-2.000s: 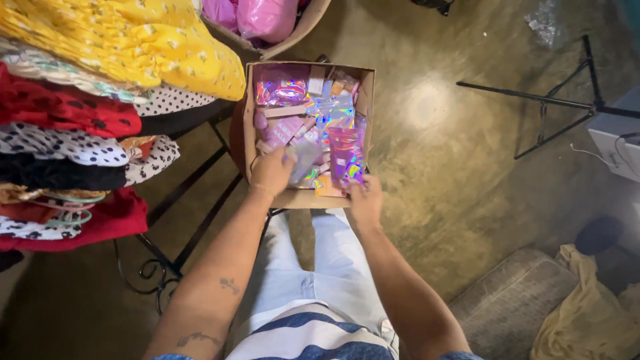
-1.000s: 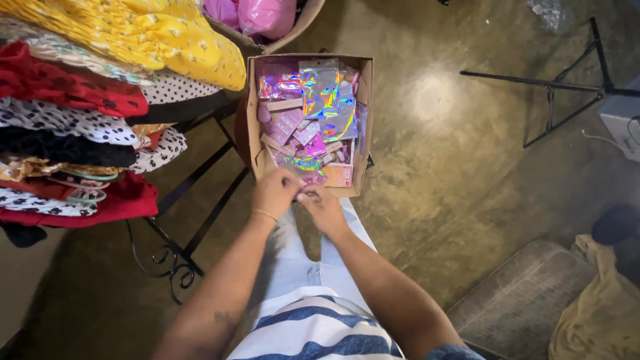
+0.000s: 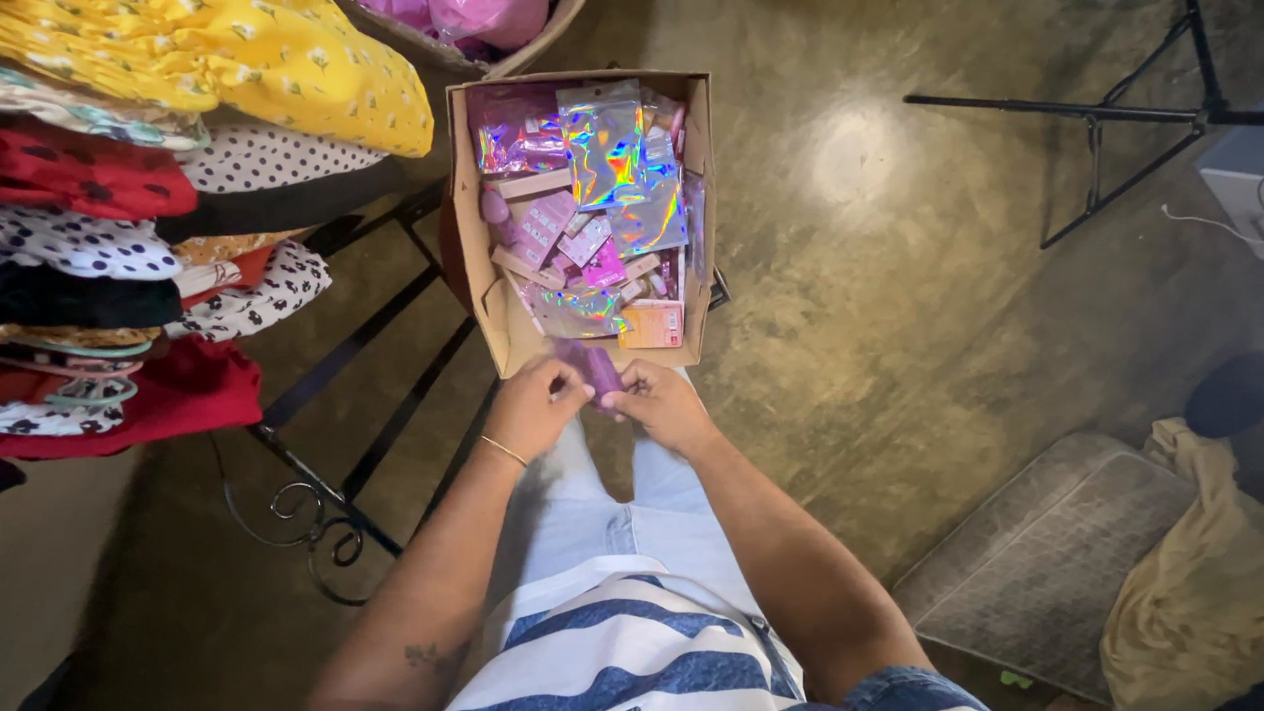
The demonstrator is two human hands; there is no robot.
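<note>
A small purple packet (image 3: 600, 376), blurred, is pinched between my two hands at the near edge of an open cardboard box (image 3: 706, 217). My left hand (image 3: 538, 403) grips its left side with thumb and finger; my right hand (image 3: 660, 400) holds its right side. Inside the box lie a holographic pouch (image 3: 600, 148) at the top, a second holographic pouch (image 3: 652, 212) partly under it, and a clear shiny pouch (image 3: 578, 311) near the front. Pink cartons (image 3: 541, 229) and an orange box (image 3: 652, 324) lie among several small cosmetic-like items.
Piled clothes (image 3: 316, 69) hang over the left side above a black metal frame (image 3: 380, 425) with scrollwork. Another container (image 3: 533, 49) with pink bags stands beyond the box. A black stand (image 3: 1096, 114) is at right; a grey cushion-like pad (image 3: 1047, 553) and beige cloth (image 3: 1175, 592) lie lower right.
Two seconds ago my hands were apart over the box, with a pouch by the left one. They have since come together at its near edge, where the purple packet now shows between them.
</note>
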